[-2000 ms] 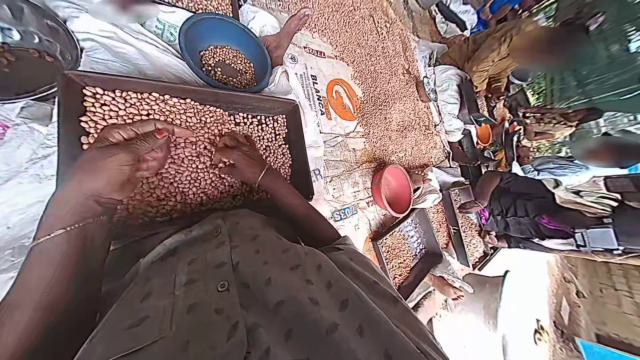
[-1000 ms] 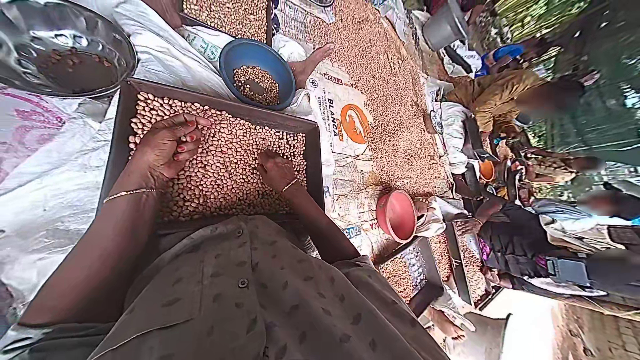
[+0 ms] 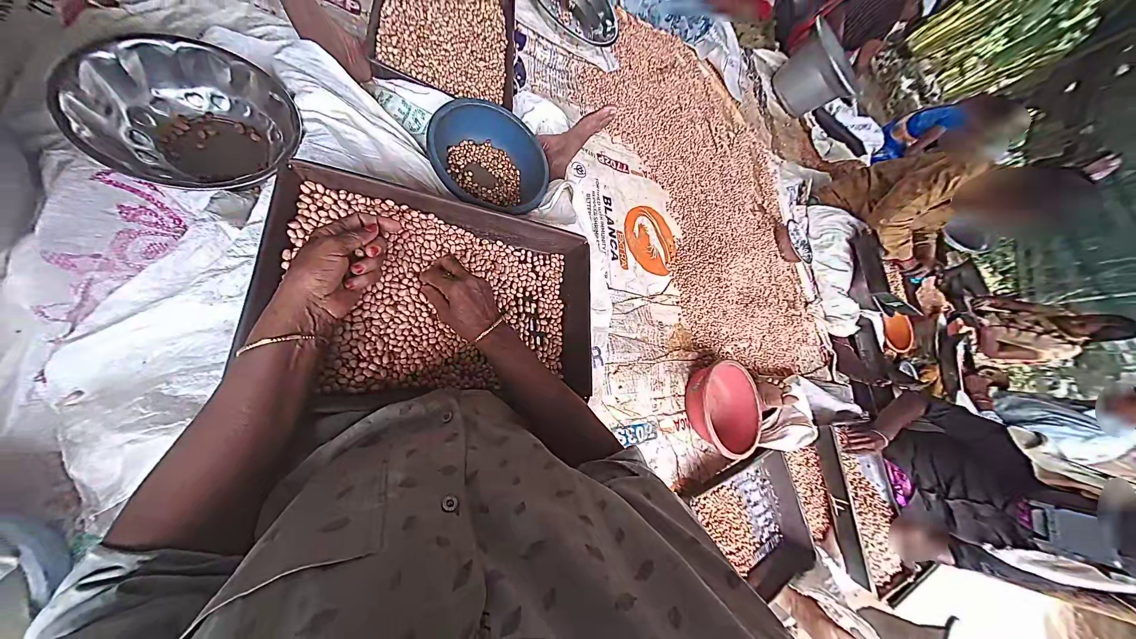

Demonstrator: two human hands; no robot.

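A dark rectangular tray (image 3: pixel 577 311) full of shelled peanuts (image 3: pixel 399 328) lies in front of my body. My left hand (image 3: pixel 333 266) is over the tray's left part, palm turned partly up and fingers curled; whether a nut is between them cannot be told. My right hand (image 3: pixel 459 297) rests with bent fingertips on the nuts near the middle, and what is under them is hidden. Each wrist wears a thin bracelet. Beyond the tray's far edge stands a blue bowl (image 3: pixel 540 169) with some nuts. A shiny metal basin (image 3: pixel 288 133) with a few nuts stands at the far left.
A wide spread of peanuts (image 3: pixel 710 222) covers printed sacks (image 3: pixel 630 231) to the right. A red bowl (image 3: pixel 723 408) and more nut trays (image 3: pixel 799 541) are at lower right. Another tray (image 3: pixel 441 44) is at the top. Several people sit along the right; a bare foot (image 3: pixel 577 138) is beside the blue bowl.
My left hand has turned and its fingers have curled in more since two seconds ago. My right hand stays low over the nuts. The view has shifted somewhat.
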